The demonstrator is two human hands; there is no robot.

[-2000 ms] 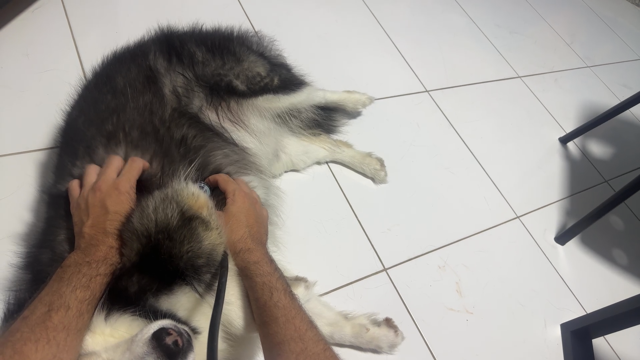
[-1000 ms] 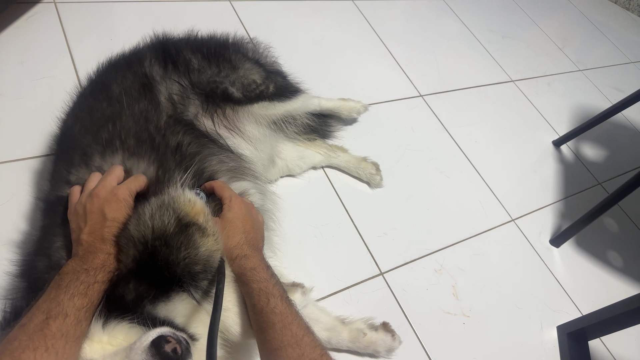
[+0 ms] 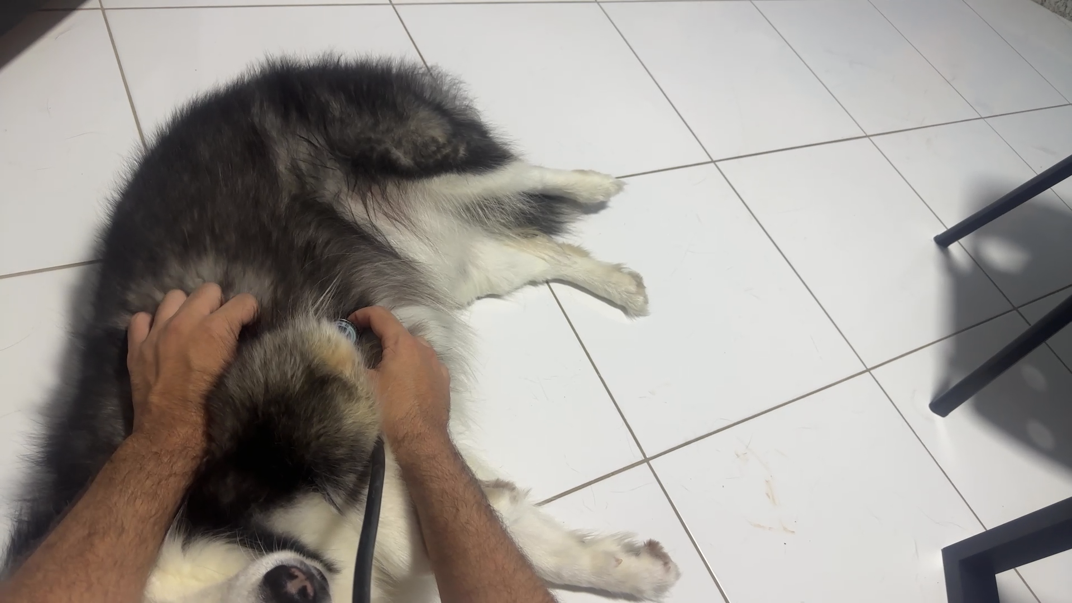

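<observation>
A thick-furred black, grey and white dog lies on its side on the floor, its nose at the bottom of the view and its legs pointing right. Spread on the fur at its shoulder is my left hand, holding nothing. My right hand grips a small round metal piece, seemingly a stethoscope's chest piece, against the dog's side, just beside its raised foreleg or head fur. A black rubber tube runs down from under that hand past the dog's muzzle and out of view.
White floor tiles with grey joints surround the dog. At the right edge stand black metal furniture legs, with a shadow beneath them. A black frame corner is at the lower right. The dog's front paw reaches out at the bottom.
My left thumb and fingers have shifted slightly on the fur. My right hand stays at the same place on the dog.
</observation>
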